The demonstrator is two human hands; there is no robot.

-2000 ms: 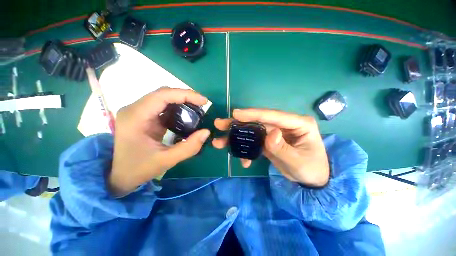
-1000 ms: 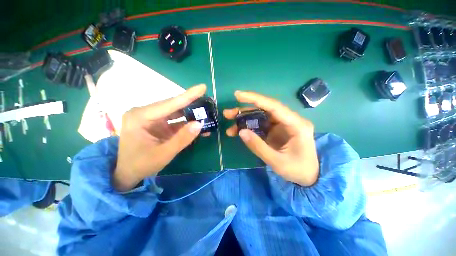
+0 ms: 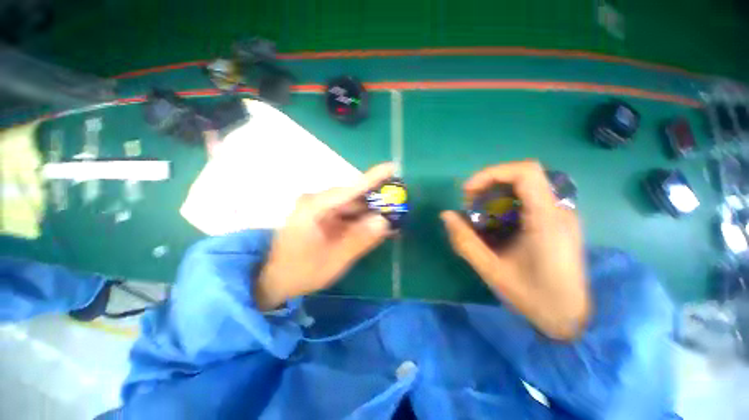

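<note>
My left hand [image 3: 337, 234] grips a dark smartwatch [image 3: 389, 199] between thumb and fingers; its screen shows yellow and white colour. My right hand [image 3: 538, 246] holds a second smartwatch [image 3: 495, 215] with the thumb below and fingers above it; its screen is lit yellowish and blurred. The two watches are apart, on either side above the green surface. A round smartwatch [image 3: 346, 99] with small red and green marks lies beyond my left hand, near the red line.
A white paper sheet [image 3: 263, 168] lies at left, with a blurred dark watch cluster [image 3: 176, 115] at its top. A white strip [image 3: 107, 170] is farther left. Loose watches [image 3: 614, 124] lie right, beside the clear blister tray [image 3: 731, 193]. A blue sleeve shows at far left.
The view has shifted, so bench items appear further right and lower. My hands are farther apart. Both watch screens have changed from white codes to coloured displays.
</note>
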